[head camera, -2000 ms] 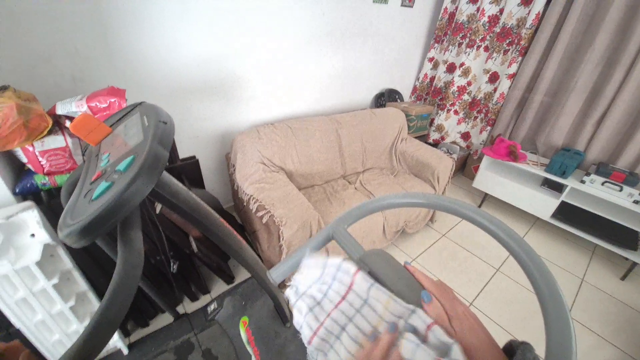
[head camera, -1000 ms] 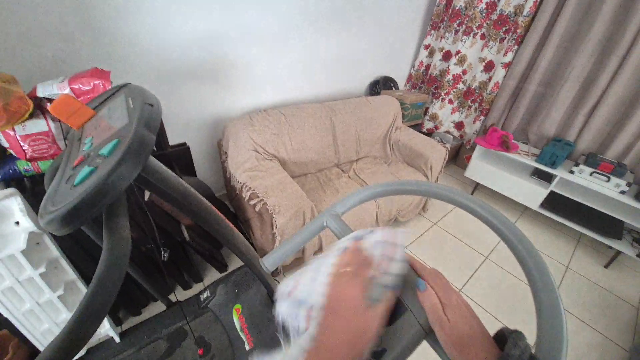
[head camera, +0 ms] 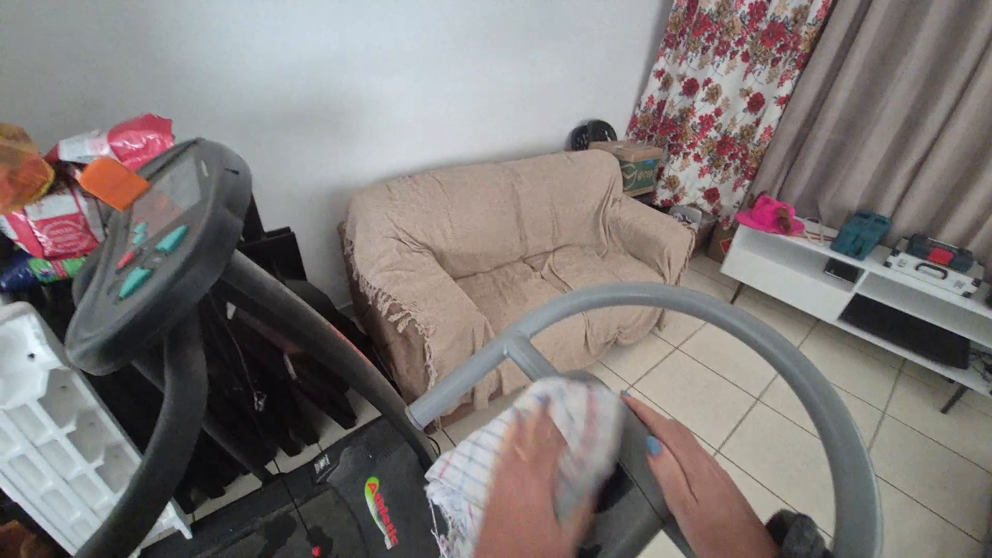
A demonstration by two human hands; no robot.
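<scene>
My left hand [head camera: 527,473] holds a white checked cloth [head camera: 477,457] with blue and red lines and a fringed edge. The cloth is bunched against a dark grey part [head camera: 632,504] of a frame, and hand and cloth are blurred. My right hand [head camera: 690,480], with blue nails, grips the right edge of that part, close beside the cloth. A curved grey tube [head camera: 643,294] arches above both hands and joins the frame by a short strut. At the left stands a treadmill with a dark console [head camera: 178,225] and green and red buttons; its black base [head camera: 349,496] bears an Athletic logo.
A sofa [head camera: 496,225] under a beige fringed throw stands against the wall. Bagged packages [head camera: 62,225] and a white moulded piece [head camera: 54,426] are at the left. A low white TV stand [head camera: 790,271] with a pink item [head camera: 771,215] and cases is at the right, on tiled floor.
My left hand and the cloth have moved over the dark grey part, and the cloth's bunching has changed. My right hand stays at its edge.
</scene>
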